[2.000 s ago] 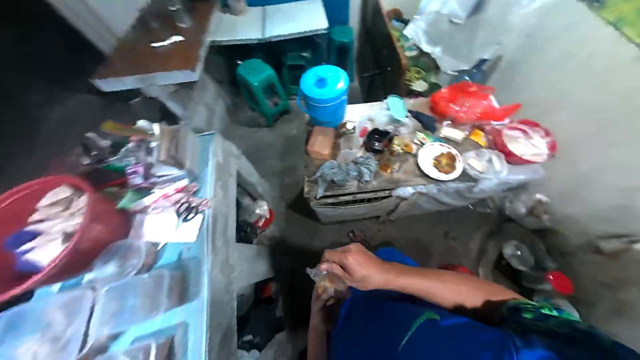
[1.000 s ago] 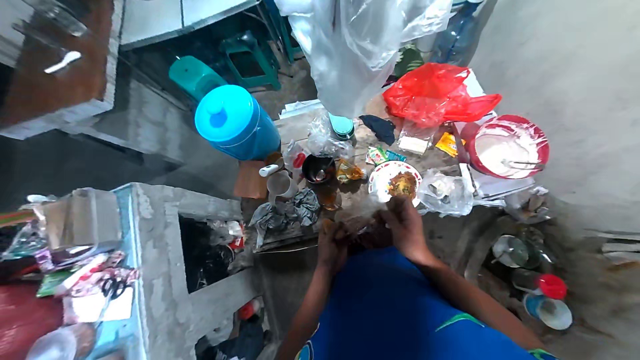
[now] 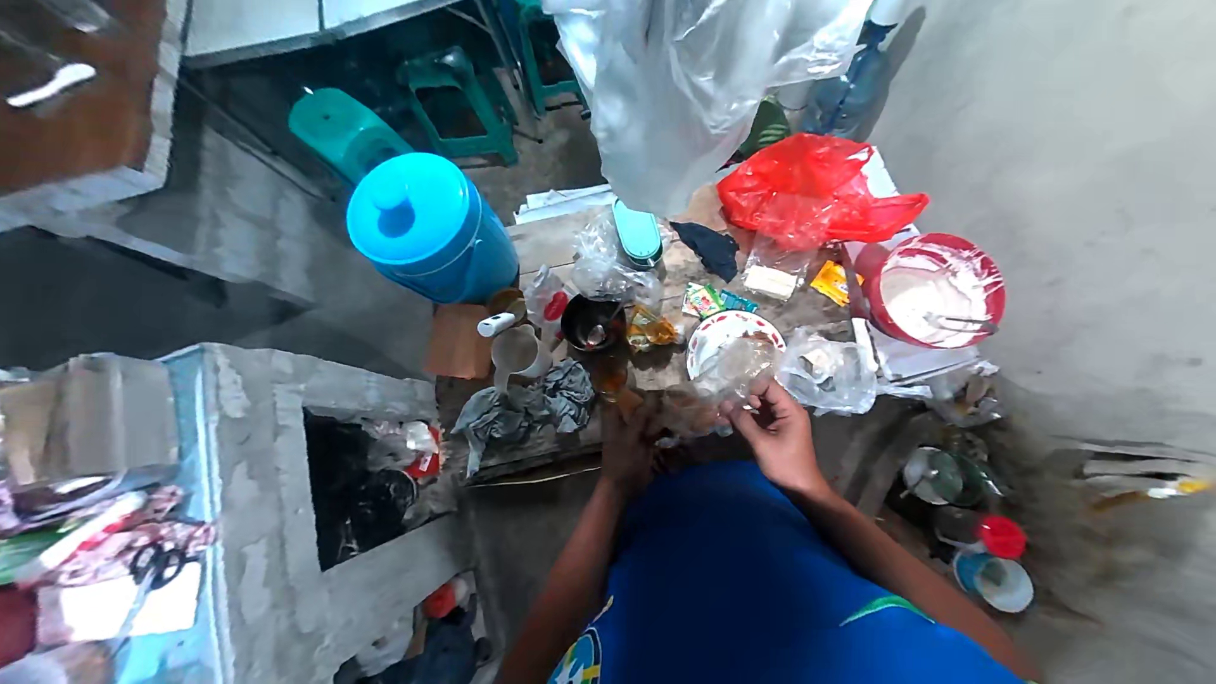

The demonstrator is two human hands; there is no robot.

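My right hand (image 3: 774, 432) grips a clear plastic bag (image 3: 736, 370), which covers the lower part of a white plate with a red-patterned rim (image 3: 703, 332). To its left, my left hand (image 3: 629, 442) is at the table's front edge, dark and blurred; whether it holds the bag's other side cannot be made out. Just beyond it are a black bowl (image 3: 591, 325) and an orange-brown packet (image 3: 652, 329). A crumpled grey cloth (image 3: 532, 407) lies to the left of my left hand. Right of the plate rests another clear bag (image 3: 828, 372).
A blue lidded drink cooler (image 3: 437, 233) stands back left, beside a brick (image 3: 458, 342) and a cup (image 3: 520, 351). A red plastic bag (image 3: 807, 195) and a red tub with white contents (image 3: 931, 293) are at the right. Clear plastic sheeting (image 3: 684, 85) hangs above the table's back.
From two seconds ago, the view has swung toward the table. My hands were together over my lap; they are now apart at the table's front edge. The clear bag now partly covers the plate.
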